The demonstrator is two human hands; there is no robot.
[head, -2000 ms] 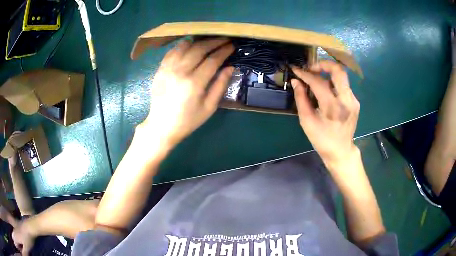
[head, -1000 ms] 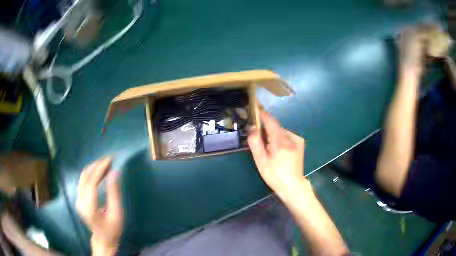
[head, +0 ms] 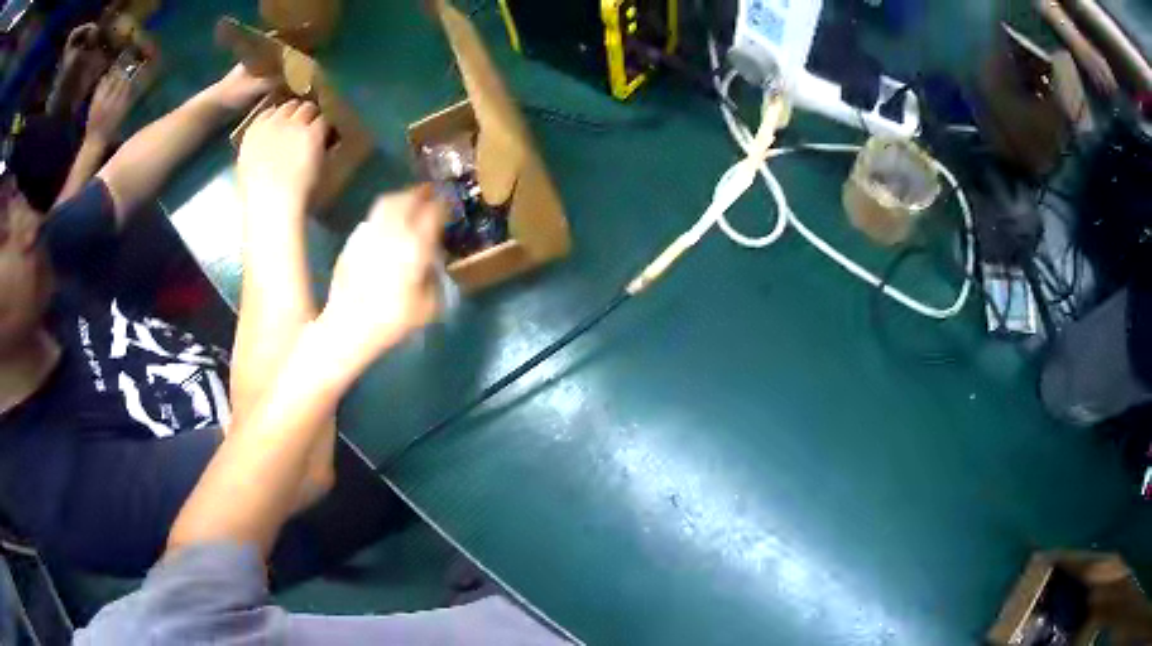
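My left hand (head: 389, 259), blurred, reaches from the grey sleeve to the near side of an open brown cardboard box (head: 524, 183). Its fingertips overlap the box opening; whether they grip anything is unclear. Inside the box are dark cables (head: 480, 227) and a shiny clear plastic bag (head: 447, 159). The box lid stands up on the far side. Another open brown box (head: 1026, 593) with dark contents is cut off at the bottom right edge. My right hand is out of the picture.
Another person's hand (head: 284, 133) works at a second cardboard box (head: 348, 158) on the left. A black cable (head: 524, 366) with a pale wrapped joint crosses the green bench (head: 758, 416). Behind are a white power strip (head: 828, 95), tape roll (head: 891, 189) and yellow-and-black device (head: 619, 51).
The view has swung left. The packed box that my right hand touched is no longer central. My left hand has moved from above the bench to another open box; my right hand has left the picture.
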